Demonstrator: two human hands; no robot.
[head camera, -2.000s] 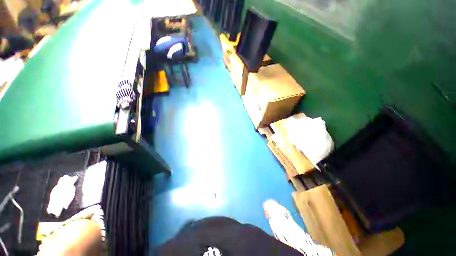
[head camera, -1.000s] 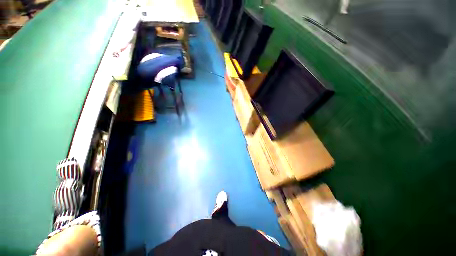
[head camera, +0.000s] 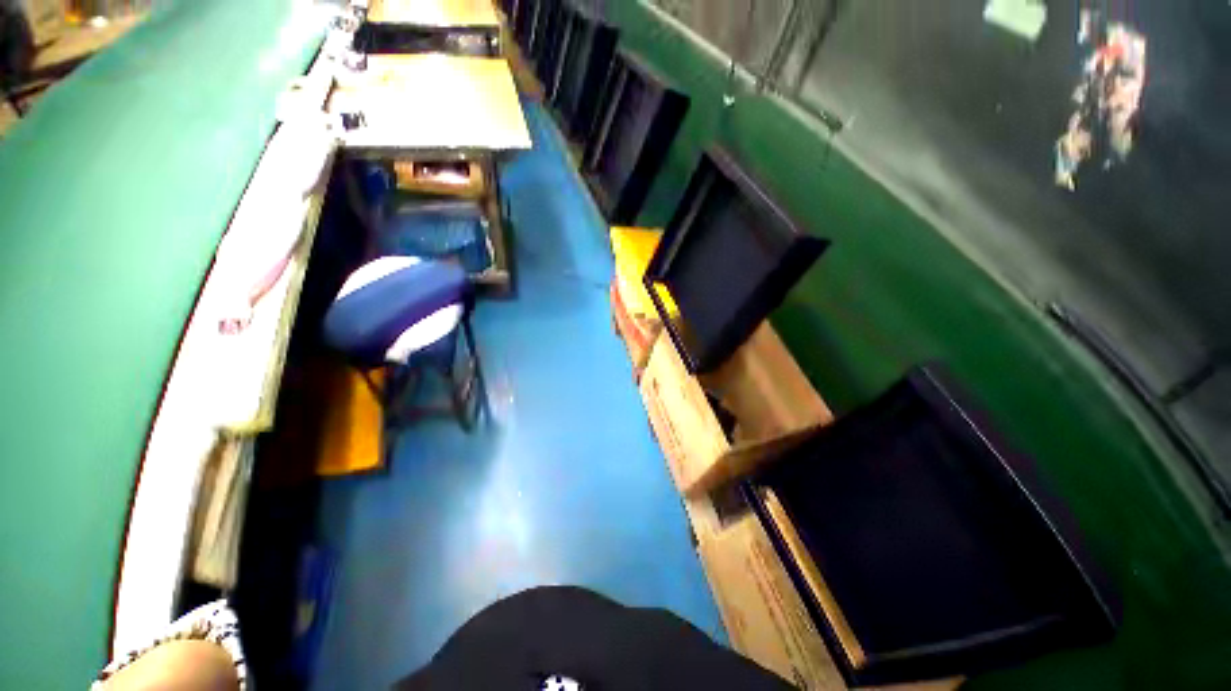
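Note:
A small part of my left forearm shows at the bottom left corner, with a patterned black-and-white cuff beside the pale rail; no left hand or fingers can be made out. My right hand is out of the picture. A black shallow frame (head camera: 932, 527) leans against the green wall at the lower right, on cardboard. A second black frame (head camera: 736, 257) stands tilted on an open cardboard box (head camera: 756, 405). Further black frames (head camera: 628, 135) stand in a row along the wall.
The green conveyor belt (head camera: 122, 270) and its pale rail (head camera: 189, 392) run along the left. A blue-and-white stool (head camera: 398, 311) stands on the blue floor (head camera: 540, 446), by a yellow-orange piece (head camera: 351, 425). A pale table (head camera: 432, 101) juts from the rail.
The view has moved forward along the aisle. The black mesh stack and the striped bundle on the rail have left the picture. The stool, table and wall frames appear closer.

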